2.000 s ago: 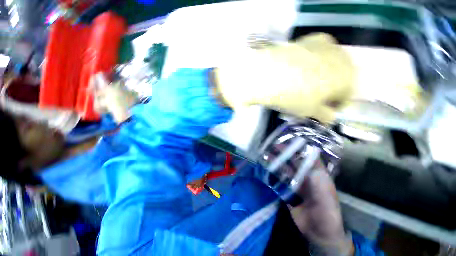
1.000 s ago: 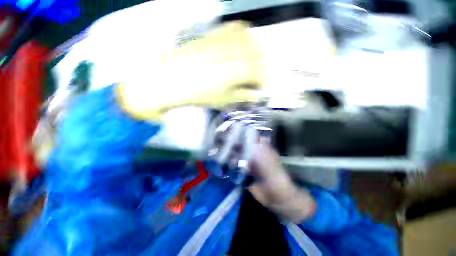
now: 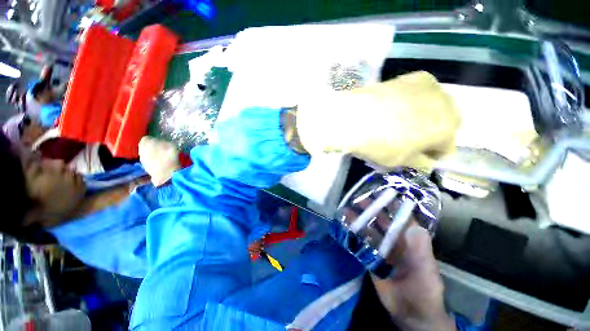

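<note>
A glossy chrome-look oval housing with pale stripes on its surface is held above the bench's near edge. My right hand grips it from below and from the right. My left hand, in a cream-yellow glove, is bent over the housing's top edge. Its fingertips point down and are mostly hidden, so I cannot tell if they pinch anything. Small screws lie heaped on a white sheet beyond my left wrist.
A grey frame with a black interior holds a white block. Another shiny housing is at the far right. At left are a red bin, clear bags and a person in blue. A red object lies below the bench.
The view swung right and back left, and is now sharper. Both hands stay at the housing, with little visible change in their grip.
</note>
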